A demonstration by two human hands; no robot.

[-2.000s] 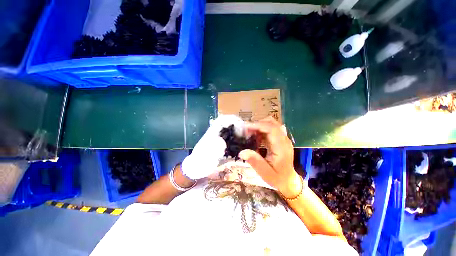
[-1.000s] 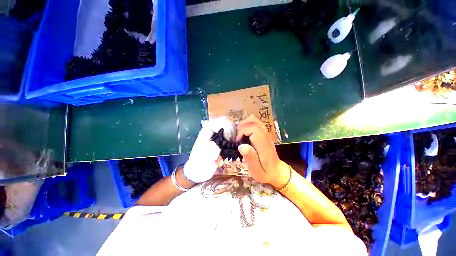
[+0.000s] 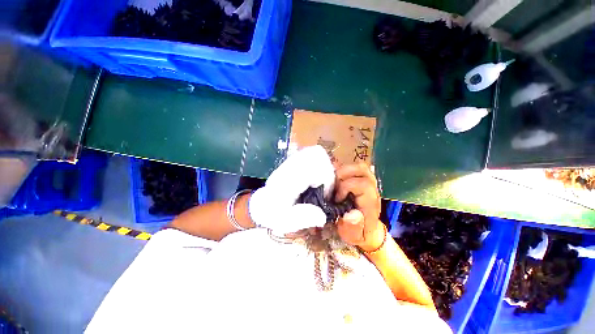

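Observation:
A black, spiky, layered flower head is held above my lap, between my two hands. My left hand, in a white knit glove, is closed around its left side. My right hand, bare, has its fingers and thumb on its right side. The fingers hide much of the flower head, and I cannot tell whether a separate petal piece is between them. A tan cardboard pad with handwriting lies on the green table just beyond my hands.
A blue tote of black heads stands at the back left. Two white squeeze bottles lie at the right near a black pile. Below the table edge are blue bins of dark pieces at right and a smaller one at left.
The view has shifted and tilted. My gloved left hand now covers more of the flower head, and my right fingers have closed further around its right side.

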